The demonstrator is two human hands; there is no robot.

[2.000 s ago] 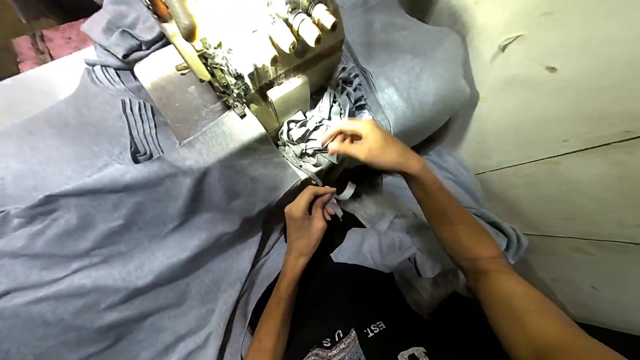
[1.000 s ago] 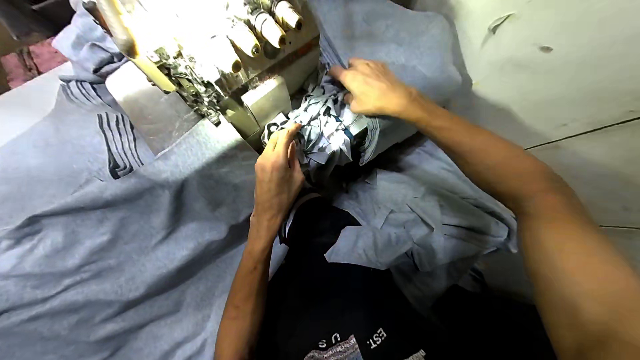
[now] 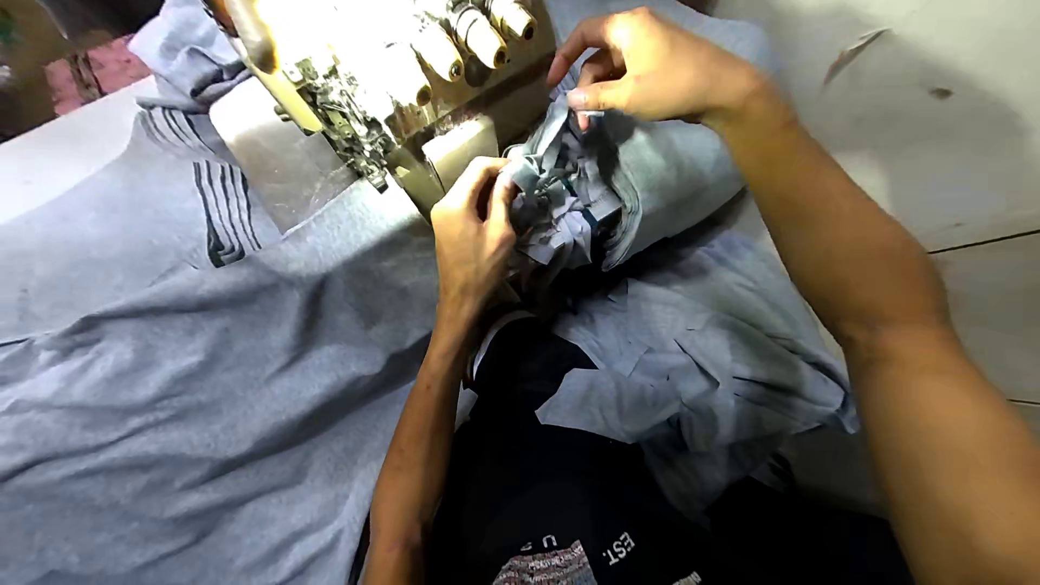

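My left hand [image 3: 475, 231] grips the near-left side of a bunch of grey fabric strips [image 3: 561, 215], just right of an overlock sewing machine [image 3: 357, 97]. Above the bunch, my right hand [image 3: 642, 69] pinches the top of the strips between thumb and fingers. Folded grey cloth [image 3: 682, 179] lies directly right of the bunch. A wide sheet of grey knit fabric [image 3: 203, 406] spreads over the left side, its upper edge close to the machine's needle area. Part of the bunch is hidden behind my left fingers.
Stacked pieces with dark edges [image 3: 223, 211] lie beside the machine's metal plate [image 3: 272, 162]. Loose grey cloth [image 3: 715, 349] is heaped at my lap's right side. Thread holders [image 3: 479, 36] stick out of the machine. A tiled floor [image 3: 918, 146] shows at right, with a scrap on it.
Both hands were lower, near the machine's front corner, two seconds ago. My left hand has moved up to the strips, and my right hand has come from the folded cloth to their top.
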